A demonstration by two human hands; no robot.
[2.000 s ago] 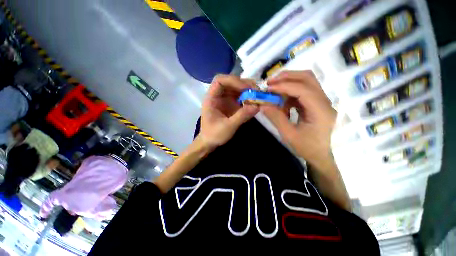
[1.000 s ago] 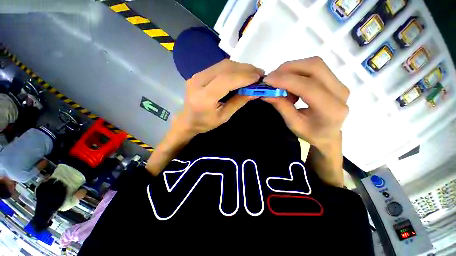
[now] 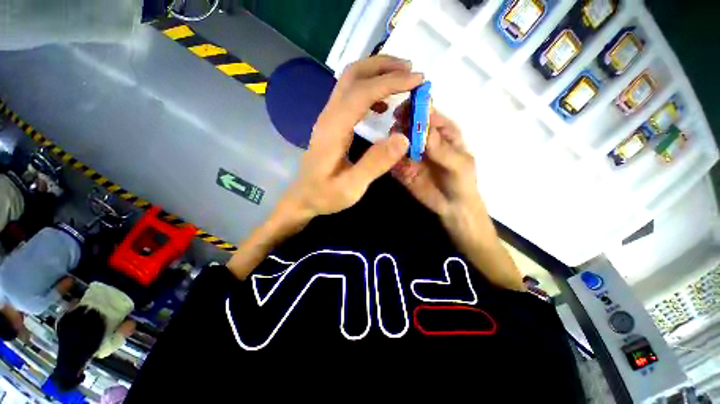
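A blue-rimmed watch housing is held upright, edge towards me, above my chest. My left hand grips it from the left, fingers at its top end and thumb near its lower part. My right hand is behind and below it on the right, its fingers partly hidden by the housing. The white compartment tray lies to the right, with several housings in its pockets, among them a blue-rimmed one and a black-rimmed one. A green piece lies at the tray's far end.
A grey controller box with a blue knob and red readout stands at the lower right. A dark blue round stool stands on the grey floor beyond my left hand. An orange-red stool and seated people are at the left, past yellow-black tape.
The blue housing has turned from lying level to standing upright. My left hand has moved up and my right hand has shifted left and down behind it.
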